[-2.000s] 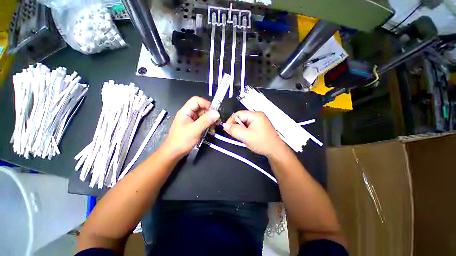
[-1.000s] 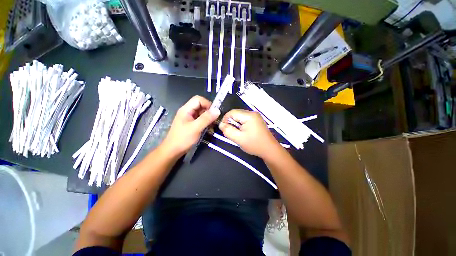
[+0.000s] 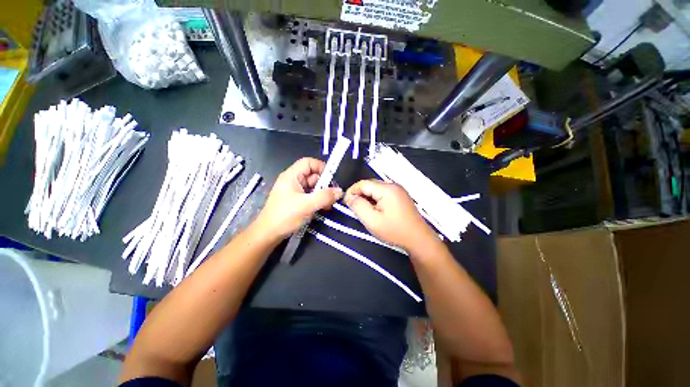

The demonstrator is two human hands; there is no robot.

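Note:
My left hand [image 3: 296, 198] holds the narrow silver-grey loading bar [image 3: 334, 161] at a slant over the black table top. White leads [image 3: 371, 263] run from the bar to the lower right. My right hand [image 3: 378, 208] is beside the bar, its thumb and forefinger pinched at a lead end; the fingers hide the tip. A fan of unmoulded white leads [image 3: 424, 195] lies right of my hands. Behind, a comb-like moulded shot [image 3: 356, 44] with four leads hanging toward me lies at the press.
Two white lead bundles [image 3: 181, 204] lie at left, with a bag of small white parts [image 3: 157, 57] behind. Chrome tie bars [image 3: 236, 60] and a green platen [image 3: 484, 26] stand ahead. A white bin [image 3: 30, 317] is lower left, a cardboard box [image 3: 560, 295] lower right.
The view has tilted up slightly, showing more of the green platen and its label. My right hand stays at the bar, its fingers shifted slightly; another lead now extends from the bar beneath it.

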